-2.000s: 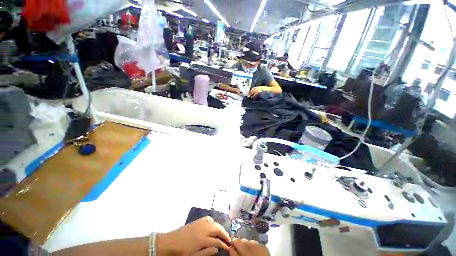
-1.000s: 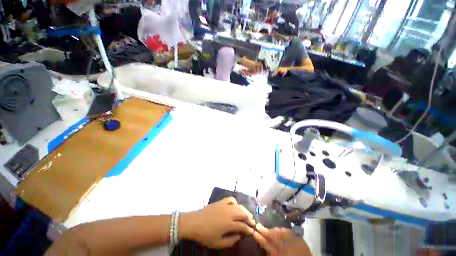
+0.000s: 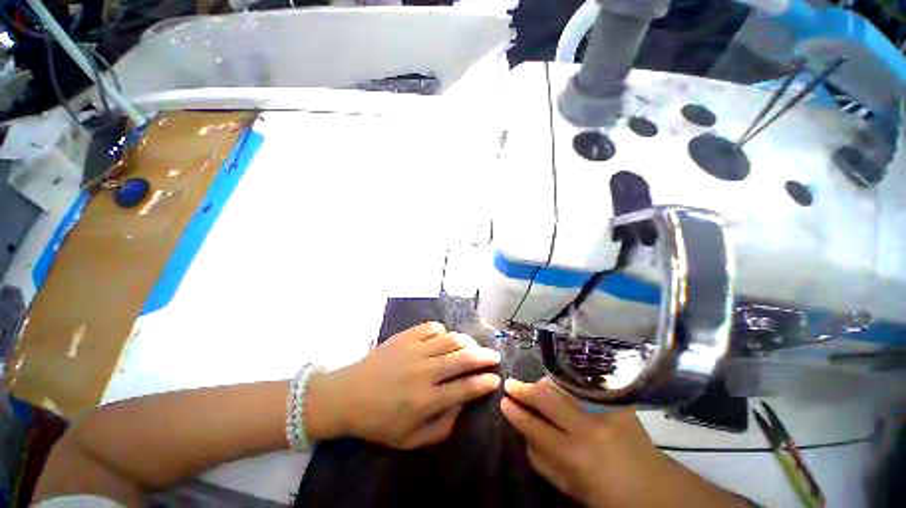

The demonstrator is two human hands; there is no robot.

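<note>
A dark garment piece lies on the white machine table under both hands, its lower part reaching the bottom edge of the picture. My left hand, with a beaded bracelet at the wrist, presses and pinches the cloth just before the presser foot. My right hand pinches the cloth beside it, fingertips nearly touching the left ones. The white sewing machine head stands right above. The needle area is small and partly hidden by the fingers and the shiny curved guard.
A brown cardboard sheet with blue edges lies at left, with a small round dark-blue item on it. Thread snips lie at lower right, beside a black flat rectangle. A white trough runs along the back.
The view has tipped down and come closer, so the machine head looms larger and the person opposite is out of view. The snips now show. Both hands stay on the cloth.
</note>
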